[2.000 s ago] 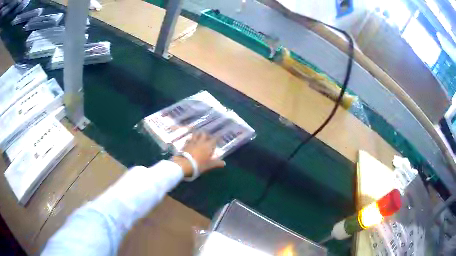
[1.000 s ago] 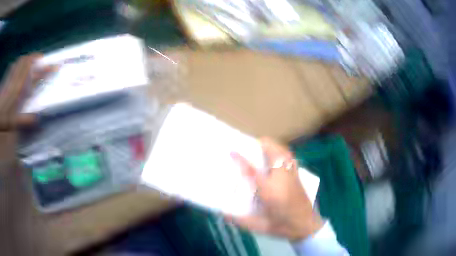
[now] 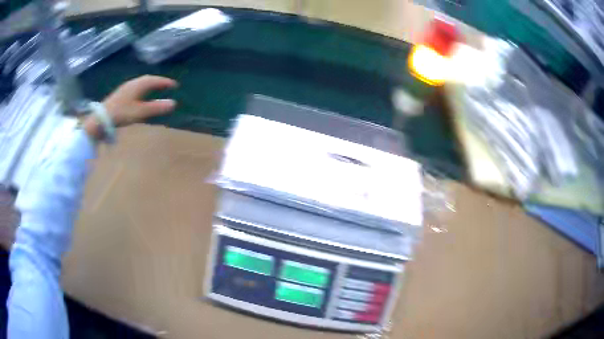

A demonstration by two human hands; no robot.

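A white film-wrapped box (image 3: 318, 172) lies on the pan of the digital weighing scale (image 3: 304, 275), whose displays glow green. Blur hides whether it is one box or more. My left hand (image 3: 136, 102) is at the upper left, over the near edge of the conveyor belt, with thumb and finger apart and nothing in it. A wrapped box (image 3: 184, 34) lies on the belt beyond the hand. My right hand is not in the picture.
The blurred signal light (image 3: 430, 56) stands beyond the scale, lit yellow. Wrapped boxes (image 3: 523, 132) lie on a pale yellow board at the right. More wrapped boxes (image 3: 26, 129) and a grey post (image 3: 58, 59) are at the left. Brown cardboard (image 3: 146, 232) covers the bench.
The view has swung back to the scale and belt. My left hand has left the box on the scale and moved to the belt side. My right hand, earlier holding white boxes, is out of view.
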